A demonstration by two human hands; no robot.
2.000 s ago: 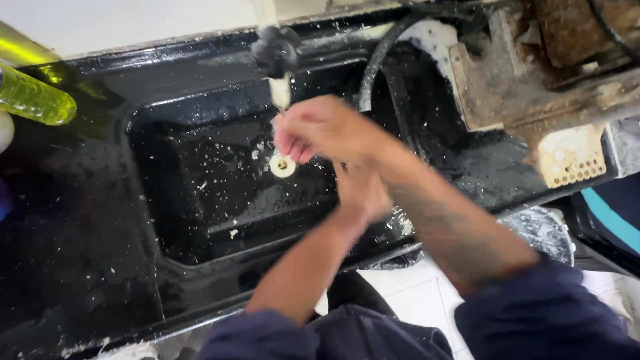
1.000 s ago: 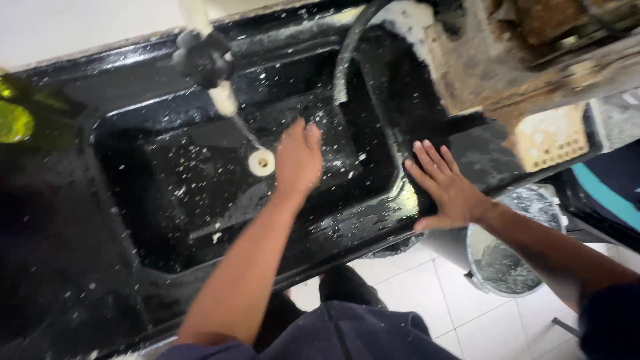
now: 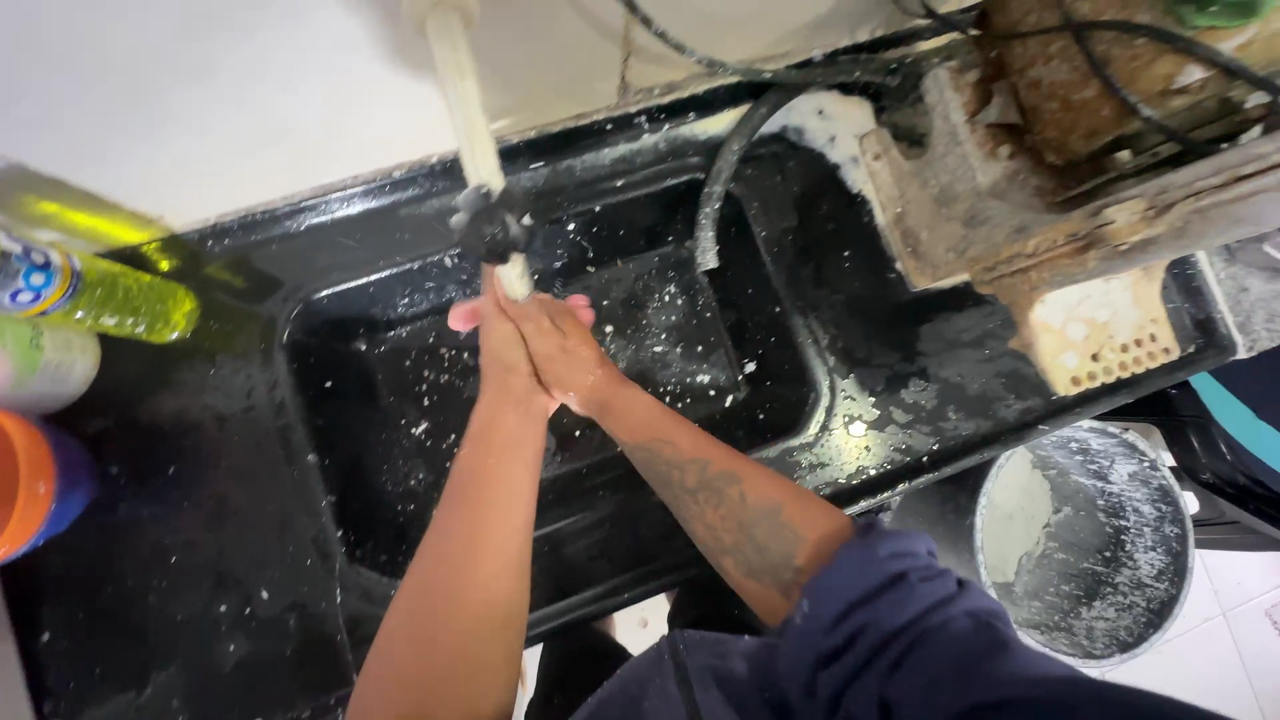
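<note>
Below the outlet of a white plastic tap (image 3: 466, 110) with a black handle, my two hands are pressed together, palm against palm. My left hand (image 3: 508, 345) is on the left side and my right hand (image 3: 562, 350) lies against it on the right. Neither holds an object. They are over the basin of a black sink (image 3: 400, 470), which is wet and spotted with white flecks. The drain is hidden. A dark hose (image 3: 722, 180) hangs into the basin at its right side.
At the left stand a bottle of yellow-green liquid (image 3: 135, 298), a whitish container (image 3: 50, 368) and an orange and blue container (image 3: 35, 485). A worn, dirty machine (image 3: 1080, 220) sits at the right above a bucket (image 3: 1085, 540) with white residue.
My right hand has left the sink's front edge and come up against my left hand under the tap. A second ago the hands were apart.
</note>
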